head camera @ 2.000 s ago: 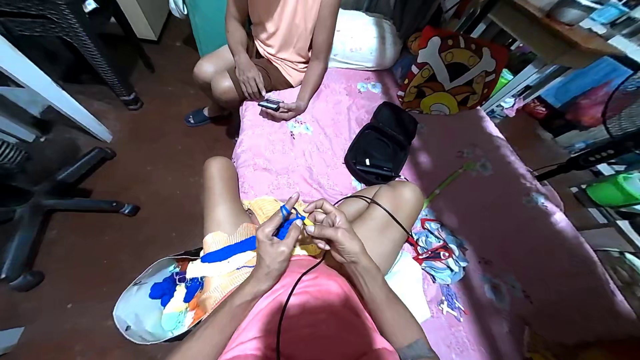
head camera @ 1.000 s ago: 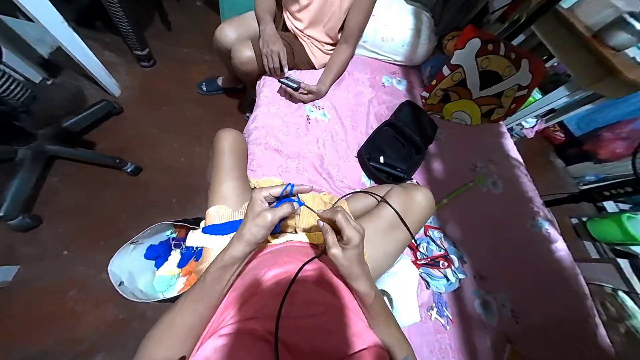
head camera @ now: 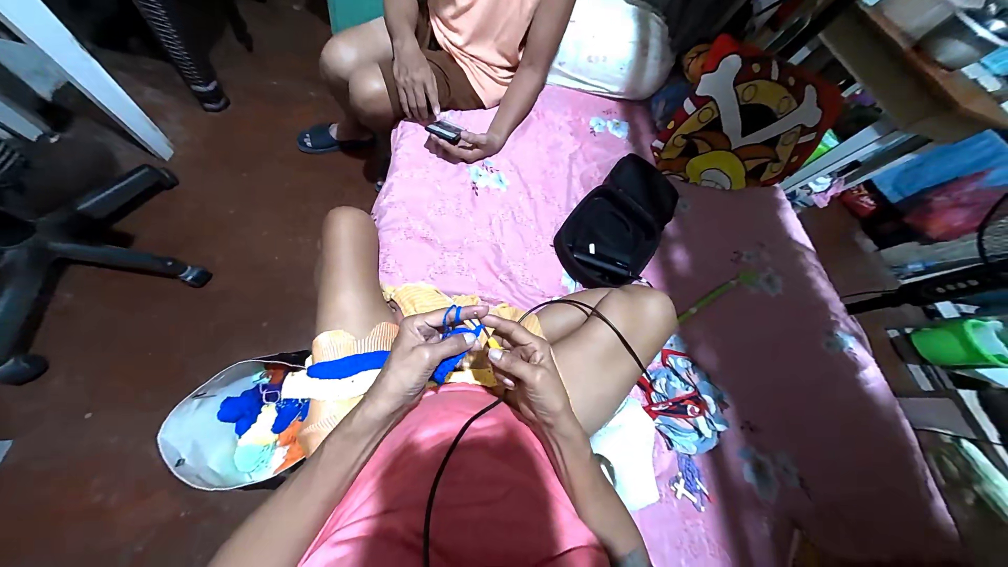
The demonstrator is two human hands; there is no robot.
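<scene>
Blue yarn work (head camera: pixel 449 367) is pinched in my left hand (head camera: pixel 418 352), with a loop of blue yarn around the raised index finger. My right hand (head camera: pixel 526 364) grips a thin tool with a yellow handle (head camera: pixel 494 343), probably a crochet hook, its tip at the blue work. Both hands meet above my lap, fingertips close together. A blue and cream knitted or crocheted strip (head camera: pixel 346 367) lies over my thigh on the left. Beside it, an open white bag (head camera: pixel 193 421) holds yarn in blue, cream, orange and mint.
A person (head camera: pixel 472 71) sits on the pink bedding (head camera: pixel 472 228) across from me, holding a phone-like device. A black bag (head camera: pixel 610 228) lies beyond my right knee. Patterned cloth (head camera: pixel 683 402) lies at my right. A black cable (head camera: pixel 449 457) crosses my lap. A chair base (head camera: pixel 102 252) stands left.
My hands have come closer together at the blue work than a second ago, when a strand or tool stretched between them. The other person still holds the device.
</scene>
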